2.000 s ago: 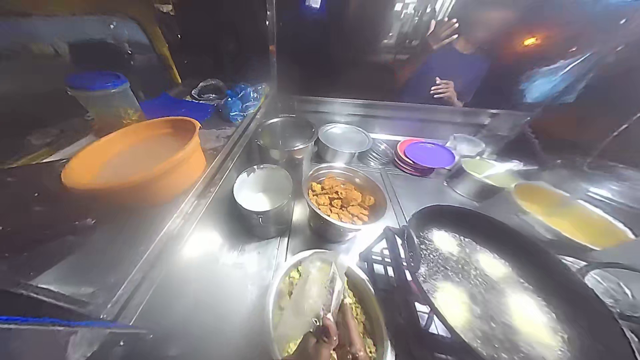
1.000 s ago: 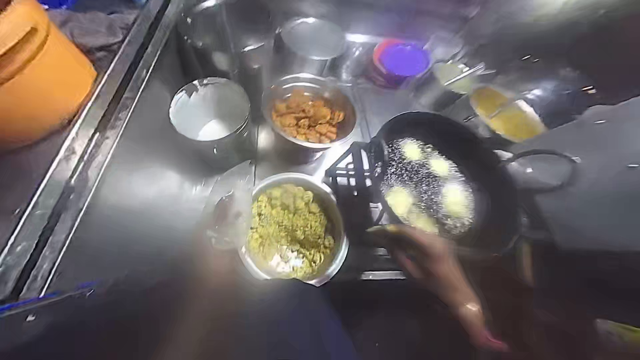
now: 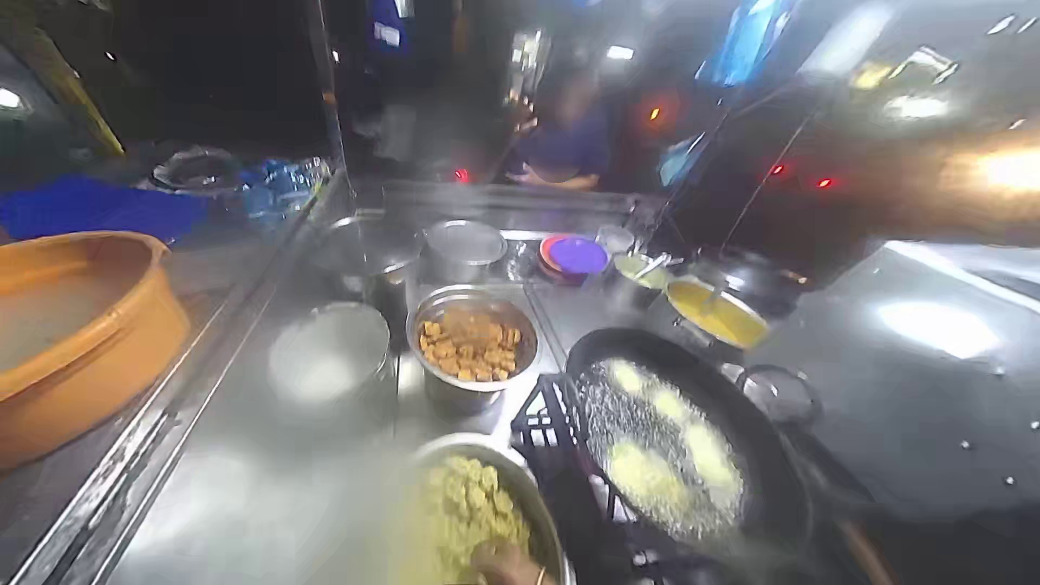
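Note:
My right hand (image 3: 508, 562) reaches into a steel pot (image 3: 548, 520) at the bottom edge, touching yellow, lumpy food pieces (image 3: 475, 504). Its fingers are blurred and cut off by the frame, so its grip cannot be told. A pale blur covers the pot's left side; my left hand cannot be made out. Right of the pot, a black wok (image 3: 780, 463) holds bubbling oil with several pale yellow pieces (image 3: 642, 475) frying. A black openwork stand (image 3: 548, 418) is between pot and wok. Behind the pot, a steel bowl (image 3: 524, 341) contains orange-brown cubes (image 3: 471, 345).
An orange tub (image 3: 106, 374) holds cloudy liquid at left. A pale-filled round vessel (image 3: 329, 349), lidded pot (image 3: 465, 244), purple plate (image 3: 578, 255) and yellow-filled container (image 3: 715, 313) surround the work area. A person (image 3: 565, 146) stands beyond the counter. A metal sheet (image 3: 918, 390) lies right.
My right hand has moved from beside the wok into the pot. The plastic piece seen earlier over the pot's left side is no longer distinct. The view has tilted up.

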